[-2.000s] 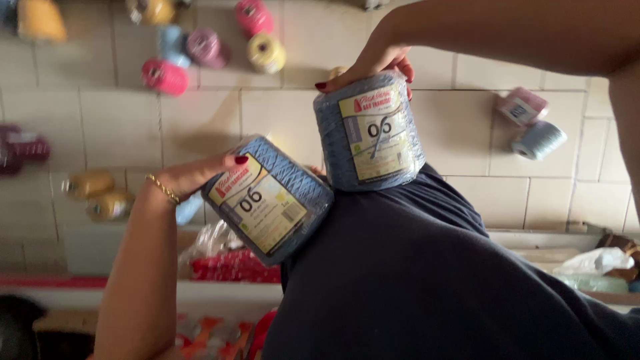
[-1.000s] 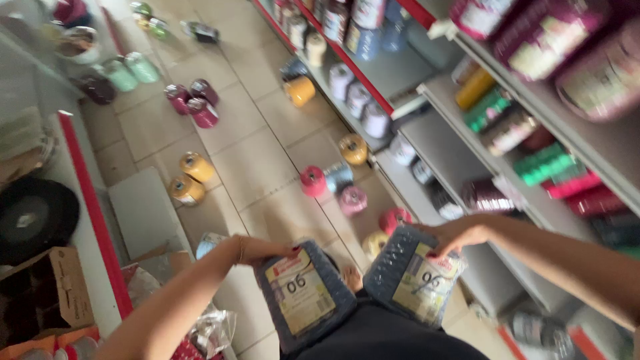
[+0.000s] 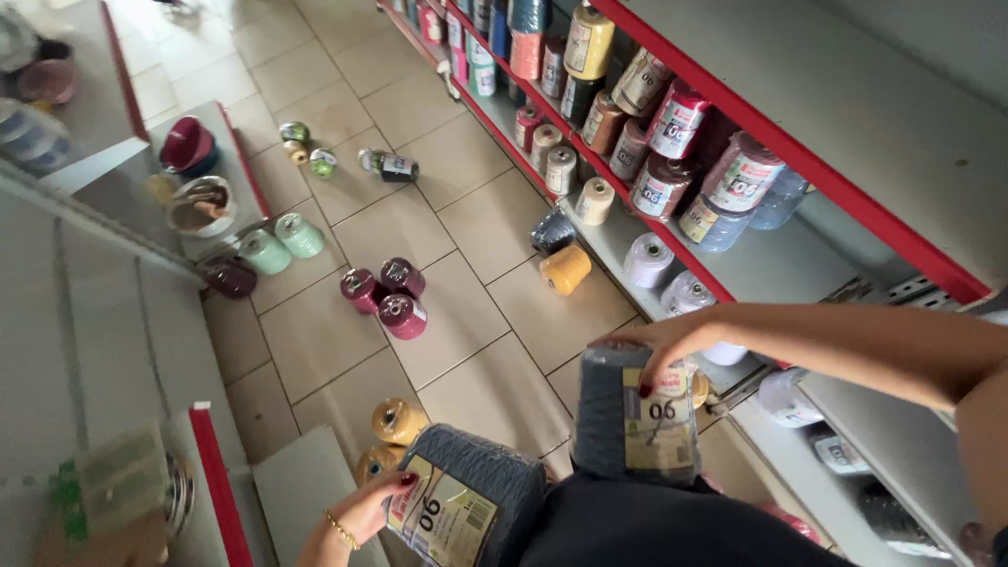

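Two large cones of blue-grey yarn in clear plastic wrap, each with a printed label, rest near my dark shirt. My left hand, with a gold bracelet at the wrist, grips the left yarn cone at its upper left side, and that cone leans over. My right hand holds the right yarn cone from above, with fingers over its top and label. The right cone stands nearly upright. The lower end of the left cone is cut off by the frame.
Red-edged metal shelves full of yarn cones run along the right. On the tiled floor stand maroon cones, yellow cones, an orange cone and mint cones. A shelf with bowls is at the left.
The view has swung widely and now takes in more of the aisle and right shelves. Both hands have kept hold of the two blue-grey cones.
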